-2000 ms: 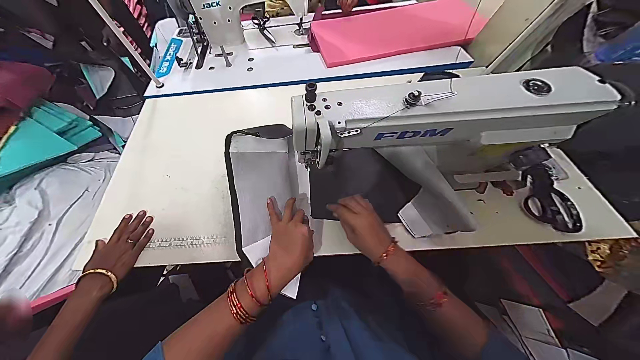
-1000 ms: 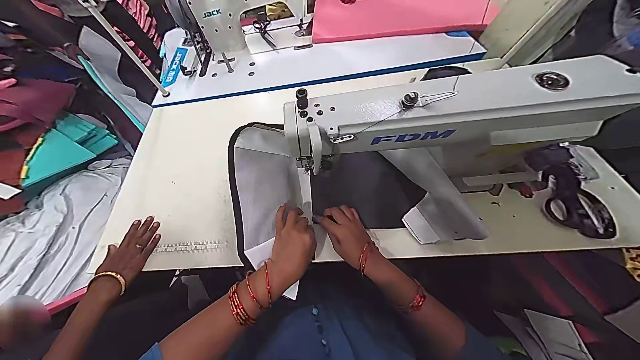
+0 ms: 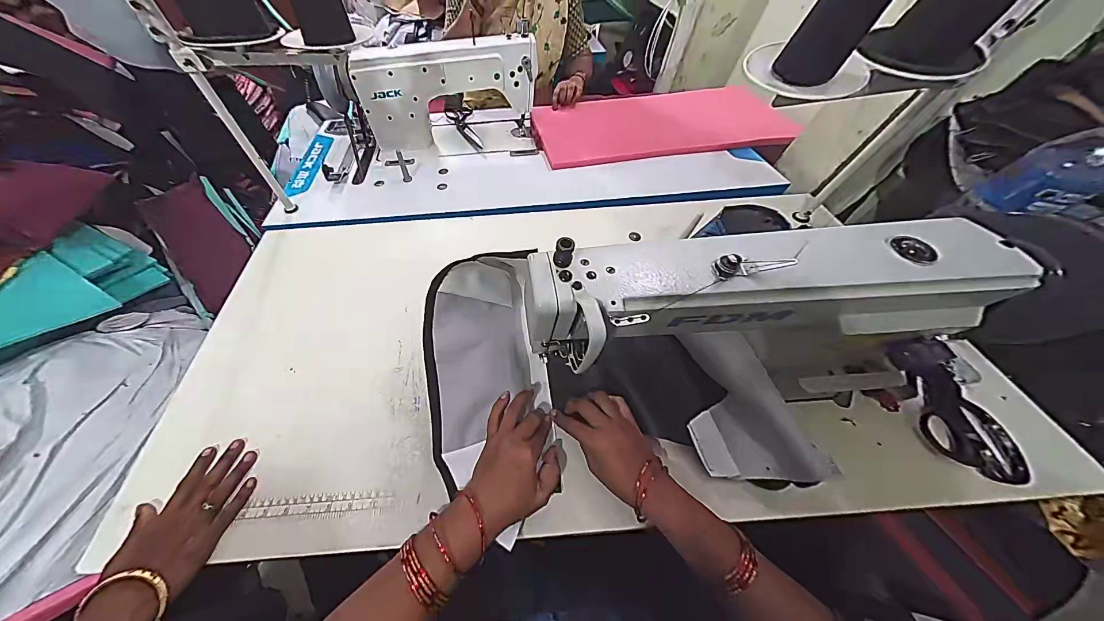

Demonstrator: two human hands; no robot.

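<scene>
A white FDM industrial sewing machine (image 3: 776, 293) stands on the pale table, its needle area above a grey fabric piece (image 3: 479, 345) with black edging. Black fabric (image 3: 647, 388) lies under the arm, right of the needle. Just in front of the presser foot, my left hand (image 3: 517, 448) grips the fabric's edge between thumb and fingers. My right hand (image 3: 608, 440) pinches the same seam from the other side, its fingertips close to the left ones. The fabric's lower end hangs over the table's front edge.
Another person's hand (image 3: 194, 509) rests flat beside a printed ruler scale (image 3: 315, 504) at left. Black-handled scissors (image 3: 975, 435) lie at right. Behind stand a Jack sewing machine (image 3: 444, 95) and pink sheets (image 3: 664, 125); teal pieces (image 3: 52, 293) are at far left.
My two hands have come together at the seam in front of the needle; two seconds ago they were farther apart. The view has tilted up.
</scene>
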